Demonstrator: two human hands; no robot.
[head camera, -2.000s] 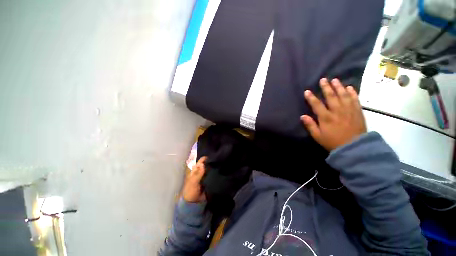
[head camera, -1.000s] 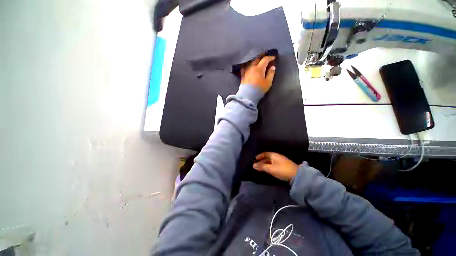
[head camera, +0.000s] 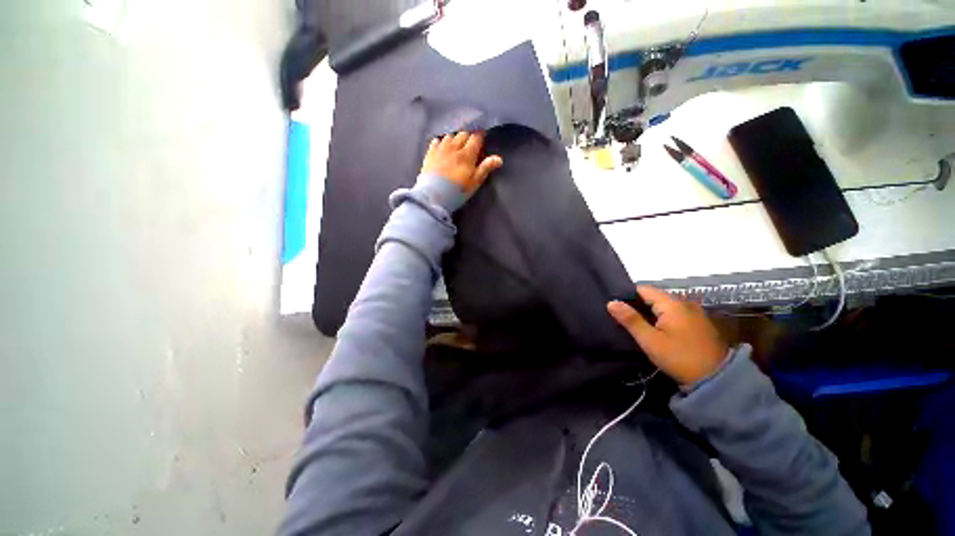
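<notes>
A dark cut panel (head camera: 503, 199) lies folded over on the machine table and hangs over its front edge onto my lap. My left hand (head camera: 456, 162) is at its upper end, with fingertips at the cloth's edge and thumb apart; the fingertips are partly hidden. My right hand (head camera: 679, 330) pinches the panel's right edge between thumb and fingers, just below the table's front edge. Another wide dark panel (head camera: 361, 188) lies flat beneath and to the left, with a notched top end.
The white sewing machine (head camera: 754, 71) stands at the upper right, with a yellow piece (head camera: 603, 158) by the needle. Thread snips (head camera: 704, 168) and a smartphone (head camera: 793, 180) with a white cable lie right of it. A pale wall (head camera: 136, 262) is at the left, a blue crate (head camera: 864, 382) below right.
My left hand has drawn back a little to the left, and the upper panel is now folded and separated from the one below. My right hand has moved right and taken hold of the panel's edge.
</notes>
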